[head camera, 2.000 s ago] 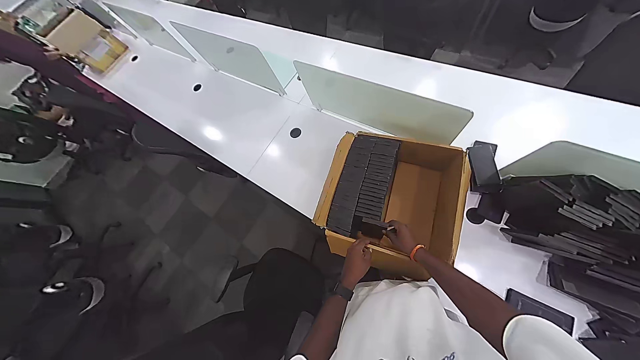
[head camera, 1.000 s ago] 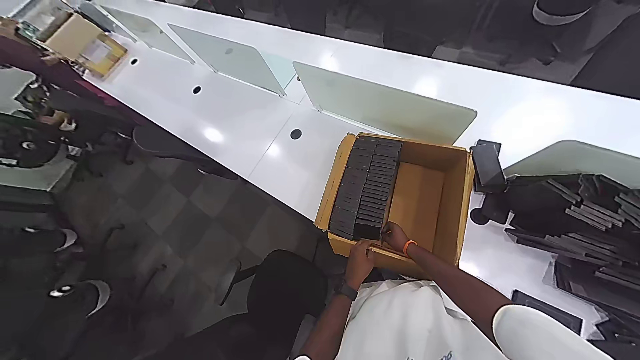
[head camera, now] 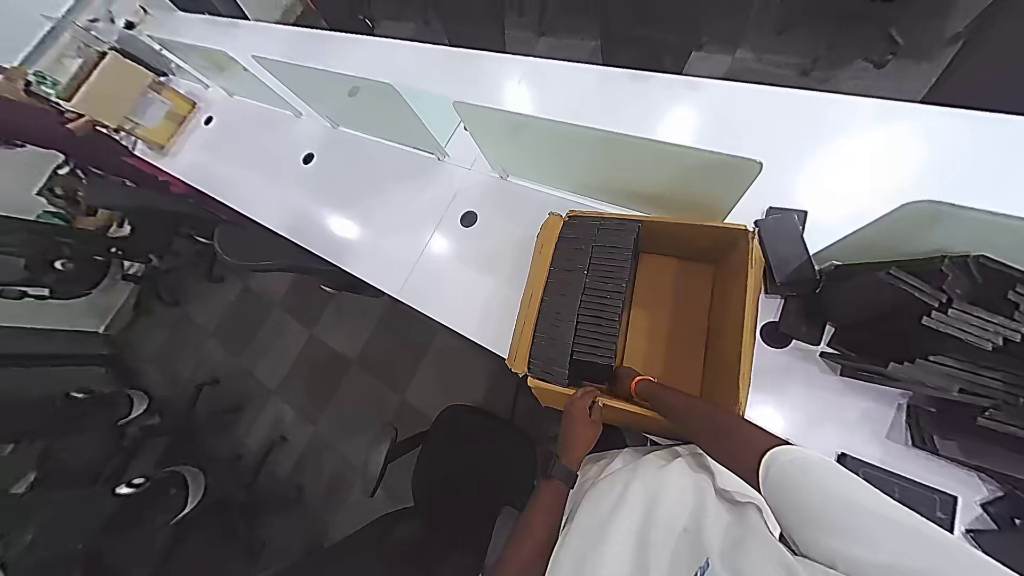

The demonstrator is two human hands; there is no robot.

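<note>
A cardboard box (head camera: 750,320) stands on the white desk, its flaps raised. Two packed rows of flat black cases (head camera: 606,288) fill its left side, and bare cardboard shows on the right. My right hand (head camera: 627,384), with an orange band at the wrist, reaches inside the box beside the near end of the second row; its fingers are partly hidden, so its grip cannot be told. My left hand (head camera: 582,412), wearing a dark watch, rests on the near edge of the box, close to the right one. Whether it grips the edge is unclear.
Black flat cases (head camera: 944,320) lie in a loose heap at the right, near black boxes (head camera: 788,248). Frosted divider panels (head camera: 608,160) stand along the white desk (head camera: 360,192). A black chair (head camera: 472,464) is by the near edge. Another person (head camera: 96,148) is at the far left.
Two seconds ago both hands held a black case above the near end of the row. My right hand has since moved down into the box, and my left is at its near edge.
</note>
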